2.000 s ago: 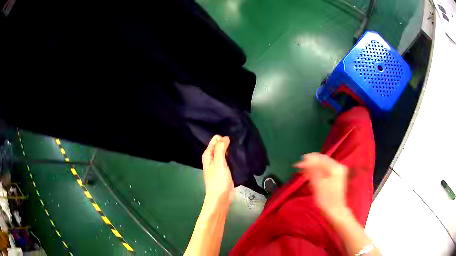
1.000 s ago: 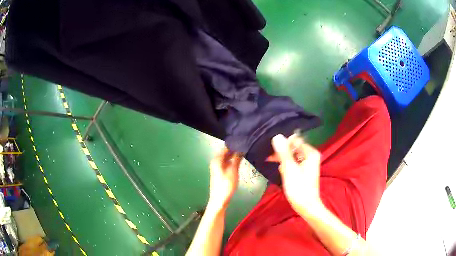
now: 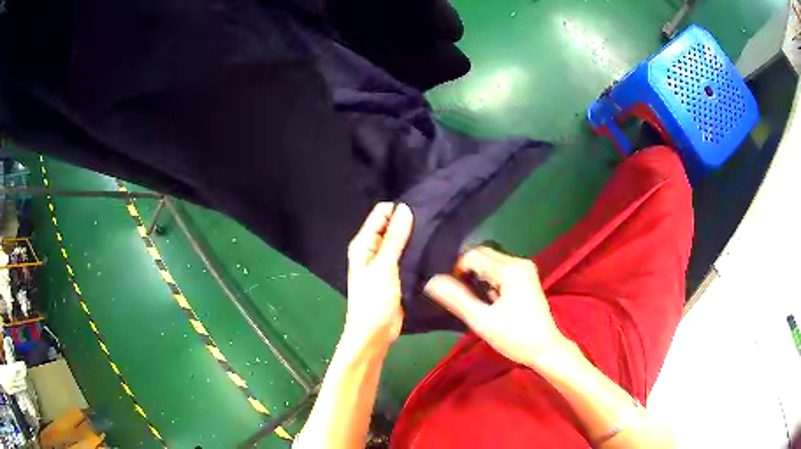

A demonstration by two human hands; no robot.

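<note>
A dark navy coat [image 3: 237, 114] hangs across the upper left, its lower part turned to show a smoother, purplish inner side and its hem edge [image 3: 474, 188]. My left hand [image 3: 379, 263] pinches the cloth near the hem between thumb and fingers. My right hand [image 3: 496, 298] is just right of the hem, fingers curled around a small dark object that is too blurred to name. Its thumb points left over the cloth's lower part. The upper part of the coat is cut off by the picture's edge.
A blue perforated stool [image 3: 694, 101] stands on the green floor at the upper right. Red cloth [image 3: 588, 289] covers my lap. A white table [image 3: 738, 351] with a green marker [image 3: 793, 331] is at the right. A grey metal rail [image 3: 228, 285] and yellow-black floor lines [image 3: 189, 320] lie at the left.
My left hand has moved up and taken hold of the cloth near the hem. My right hand has moved a little left and down. More of the coat's inner side and hem now shows than at first.
</note>
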